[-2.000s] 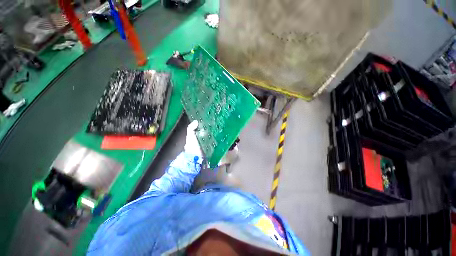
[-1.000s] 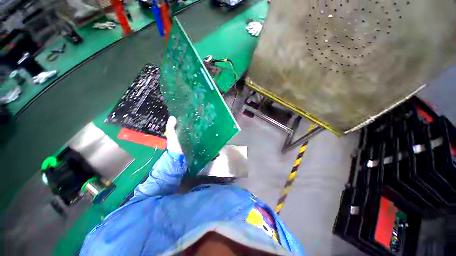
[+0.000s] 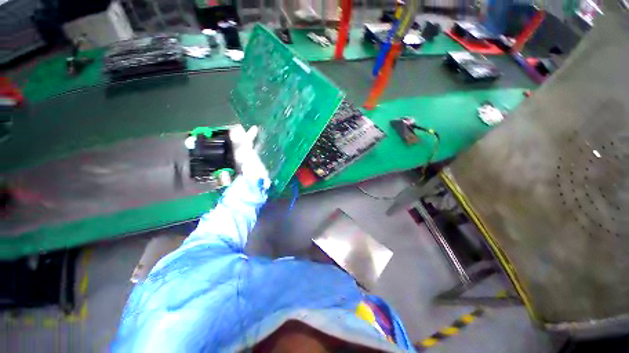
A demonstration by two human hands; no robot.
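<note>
A large green circuit board (image 3: pixel 286 103) is held up, tilted, above the bench edge. My left hand (image 3: pixel 247 148), in a white glove, grips it at its lower left edge. The fingers are partly washed out by glare. My right hand is not visible. Behind the board, a black studded plate (image 3: pixel 348 141) rests on a red pad (image 3: pixel 307 176) on the green bench; the board hides part of both.
A black block with green discs (image 3: pixel 210 155) stands left of my hand on a steel sheet (image 3: pixel 124 162). A small dark tool with a cable (image 3: pixel 407 131) lies on the bench. A large grey-brown panel (image 3: pixel 545 179) is at right. A square metal stool (image 3: pixel 355 248) is below the bench.
The view has swung left along the bench, so the black totes have left the picture. My left hand still holds the board, which now overlaps the studded plate and reel block area differently.
</note>
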